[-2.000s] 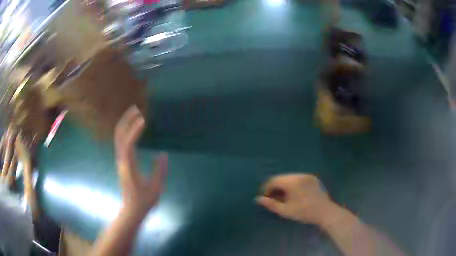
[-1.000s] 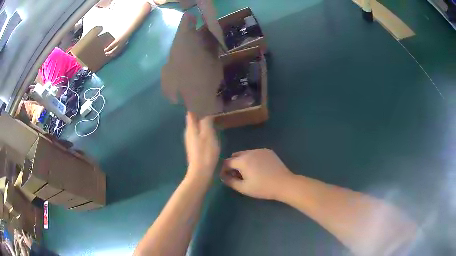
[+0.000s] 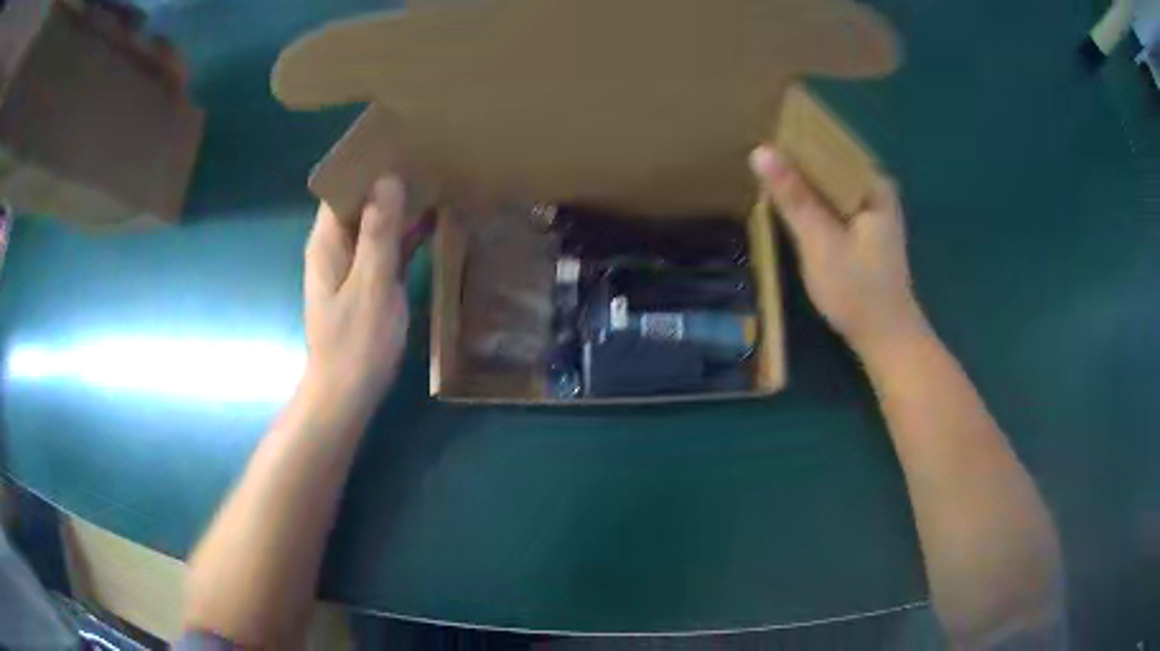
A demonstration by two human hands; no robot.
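An open brown mailer box (image 3: 608,399) lies in front of me, its large lid (image 3: 585,102) raised at the far side. A clear bagged item (image 3: 506,299) fills its left part. Black cables (image 3: 649,242) and a black power adapter (image 3: 655,363) with a pale printed label fill the right part. My left hand (image 3: 356,286) holds the side flap at the lid's left. My right hand (image 3: 852,261) holds the side flap at the lid's right, thumb on the box's far right corner. Both hands are slightly blurred.
Stacked brown boxes (image 3: 96,121) stand at the upper left. The green table (image 3: 662,515) has a curved near edge. A carton (image 3: 127,579) shows below that edge at the lower left. A pale strip (image 3: 1114,26) lies at the upper right.
The view has shifted. An open box is now close in front of me, where two boxes stood farther off. Both my hands have moved apart and taken hold of its flaps.
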